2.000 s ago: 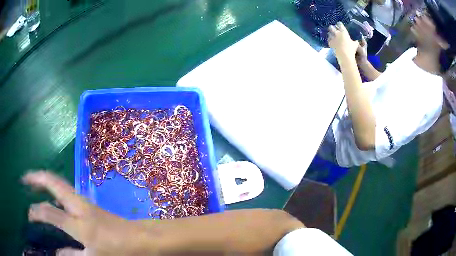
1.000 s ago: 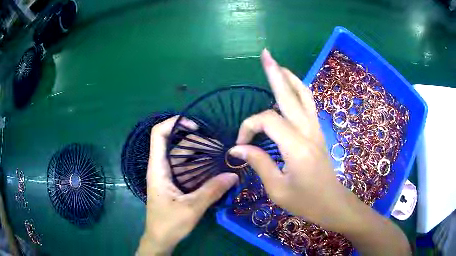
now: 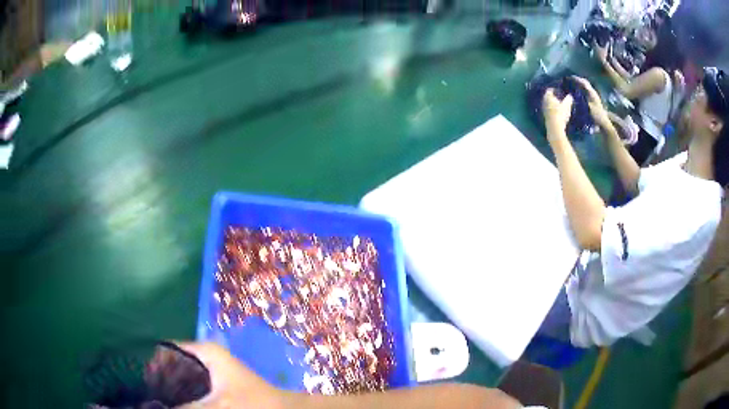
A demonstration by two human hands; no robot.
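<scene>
My right hand (image 3: 228,377) is at the lower left, with its forearm running in from the bottom right. It is closed around the edge of a dark fan grille (image 3: 174,374), which is blurred and cut off by the bottom edge. Skin shows dimly through the grille's ribs. More dark ribs of a grille (image 3: 116,375) show just left of it. My left hand is not clearly in view. The blue parts bin (image 3: 305,209) holds many loose copper trim rings (image 3: 340,299), with bare blue floor at its lower left.
A white board (image 3: 480,232) lies right of the bin on the green bench (image 3: 264,128). A white oval part (image 3: 440,351) lies beside the bin. At the right, a person in a white shirt (image 3: 651,248) handles a dark round part (image 3: 571,104). Other people are farther back.
The view has swung right, so the bin now appears left of centre and the neighbour shows. My right hand has left the grille's hub and now grips a grille edge. My left hand has left clear view.
</scene>
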